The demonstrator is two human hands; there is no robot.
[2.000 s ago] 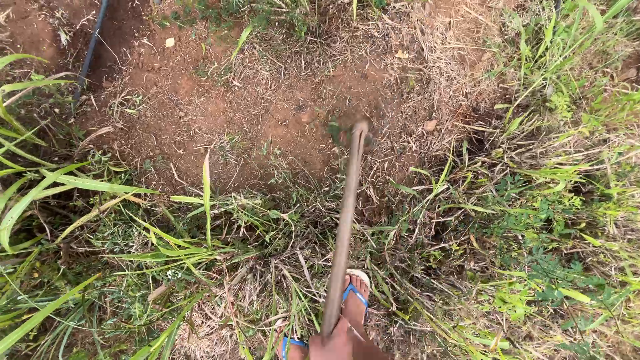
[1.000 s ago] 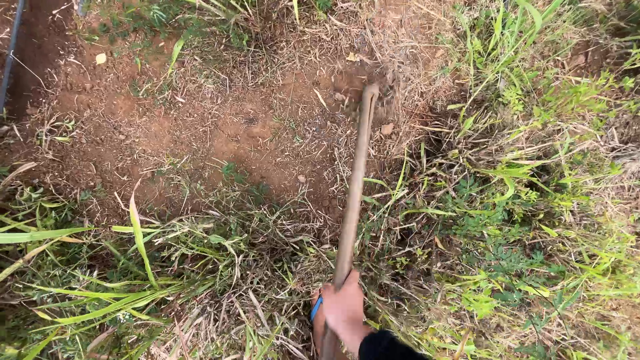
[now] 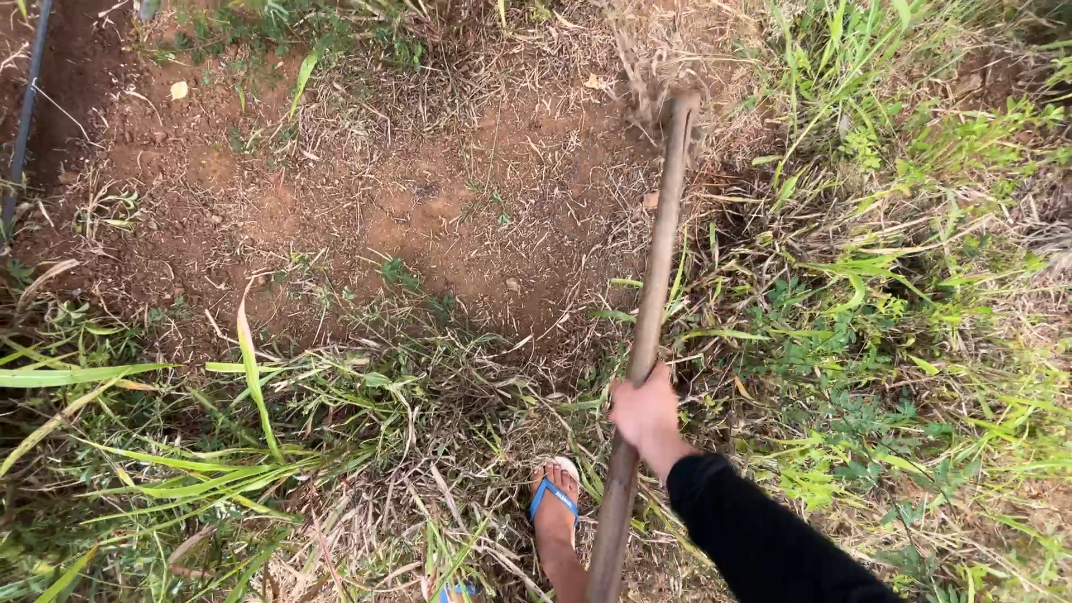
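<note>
My right hand [image 3: 646,414], in a black sleeve, is closed around a long wooden tool handle [image 3: 658,260]. The handle runs from the bottom edge up to the top right of the bare soil. Its far end lies among dry grass [image 3: 649,63], which is blurred there; the tool's head is hidden or too blurred to tell. My left hand is out of view. Below and left of the right hand is my foot in a blue-strapped flip-flop [image 3: 554,498], on cut grass beside the handle.
Reddish soil [image 3: 419,218] with dry bits spreads ahead. A dark hose or pipe [image 3: 28,109] runs along the upper left. Long-bladed grass [image 3: 251,377] grows at the lower left, and green weeds [image 3: 871,402] cover the right side. Part of another blue strap [image 3: 456,593] shows at the bottom.
The right hand shows farther up in the view, along with more black sleeve. The handle's far end, over bare soil two seconds ago, is now at the dry grass farther right.
</note>
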